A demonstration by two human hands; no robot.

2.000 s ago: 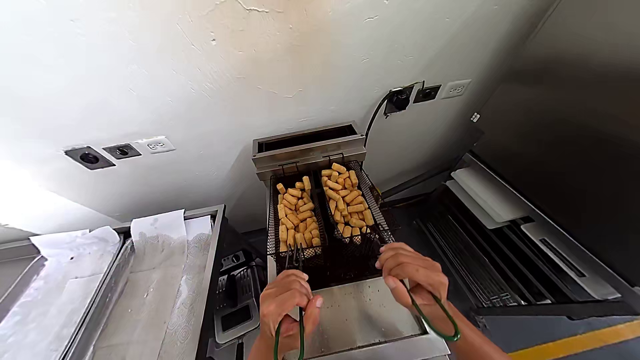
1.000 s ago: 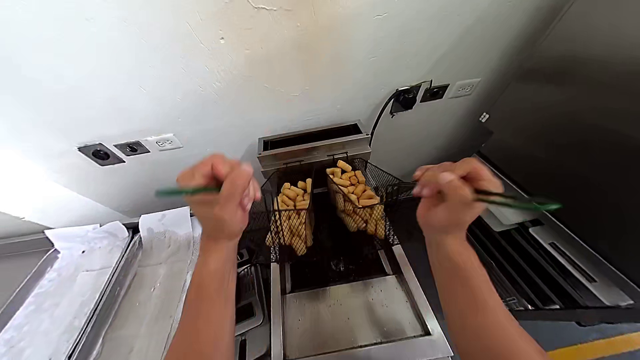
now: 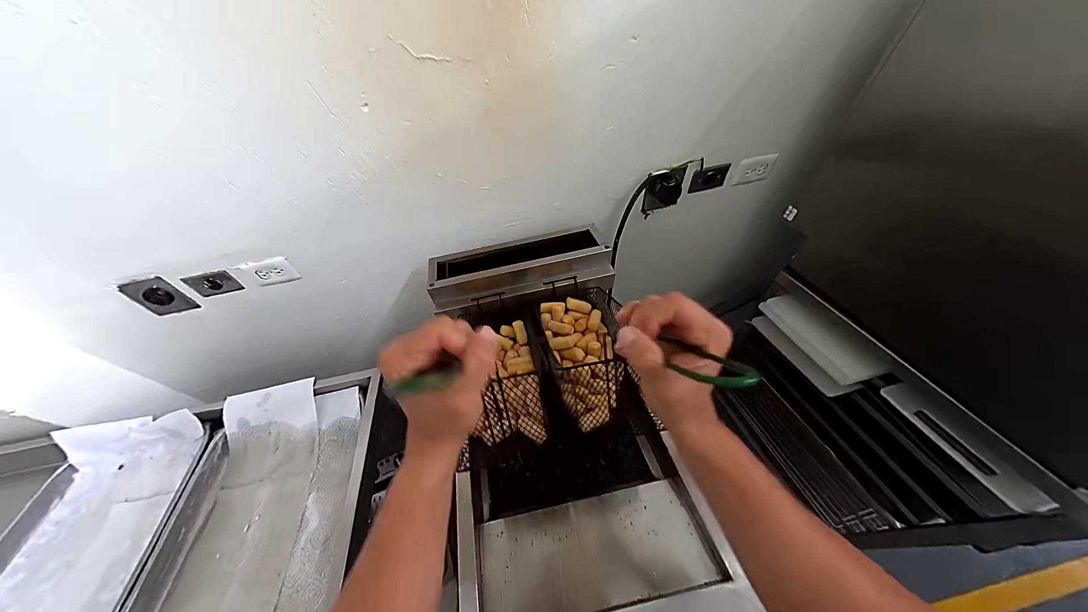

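Note:
Two wire fryer baskets full of golden, stick-shaped fried pieces hang side by side at the back of a steel deep fryer [image 3: 599, 544]. My left hand [image 3: 442, 374] grips the green-coated handle of the left basket [image 3: 514, 408]. My right hand [image 3: 676, 353] is closed around the green handle [image 3: 735, 378] of the right basket [image 3: 588, 395]. Both baskets are tilted, their mesh fronts facing me, above the dark well of the fryer. My left fingers hide part of the left basket's pieces.
Paper-lined metal trays [image 3: 365, 459] stand at the left. A black grill or rack [image 3: 816, 450] with pale boards [image 3: 824, 340] is on the right. Behind the fryer, a black plug and cable [image 3: 633, 212] run along the wall with its outlets.
Two seconds ago the baskets lay lower and flatter, with my hands nearer the fryer's front. Both were lifted and tilted. Since one second ago, my hands have moved closer together.

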